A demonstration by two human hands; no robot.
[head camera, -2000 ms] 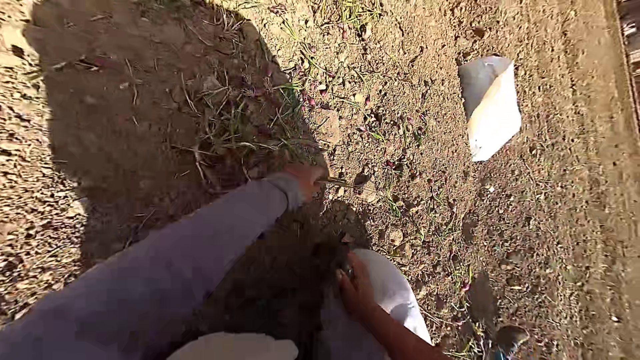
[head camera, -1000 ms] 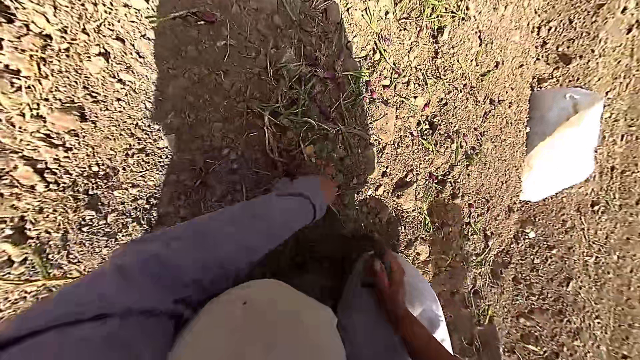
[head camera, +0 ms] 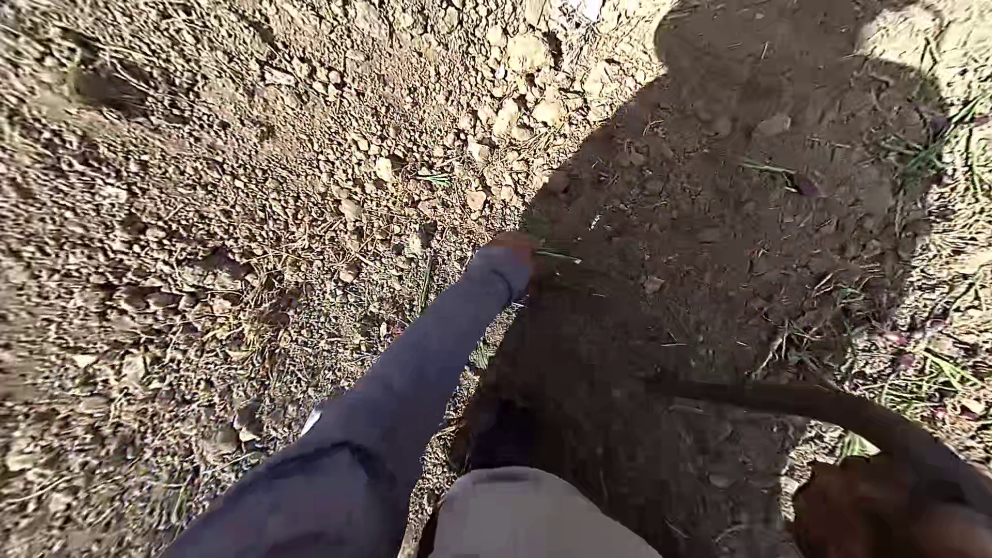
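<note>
My left hand point(head camera: 515, 252), at the end of a grey-blue sleeve, reaches down to the soil where sunlit ground meets shadow. Green blades point(head camera: 559, 256) show beside its fingers; blur hides whether they are gripped. At the lower right, my right hand point(head camera: 860, 504) is closed around a dark, curved, sickle-like tool point(head camera: 814, 399), whose narrow end points left over the shaded soil. Part of this hand is cut off by the frame's edge. A small green plant with a purplish end point(head camera: 802, 184) lies in the shadow beyond my left hand.
Pale stones point(head camera: 527, 53) and dry clods cover the sunlit ground at the left and top. Green and purplish plants point(head camera: 945, 372) lie along the right side. A pale, cloth-covered knee point(head camera: 527, 515) shows at the bottom, between my arms.
The view has swung far to the left, and the white sheet seen earlier is out of frame. My right hand, earlier by the knee, is now away to its right with the curved tool plainly visible.
</note>
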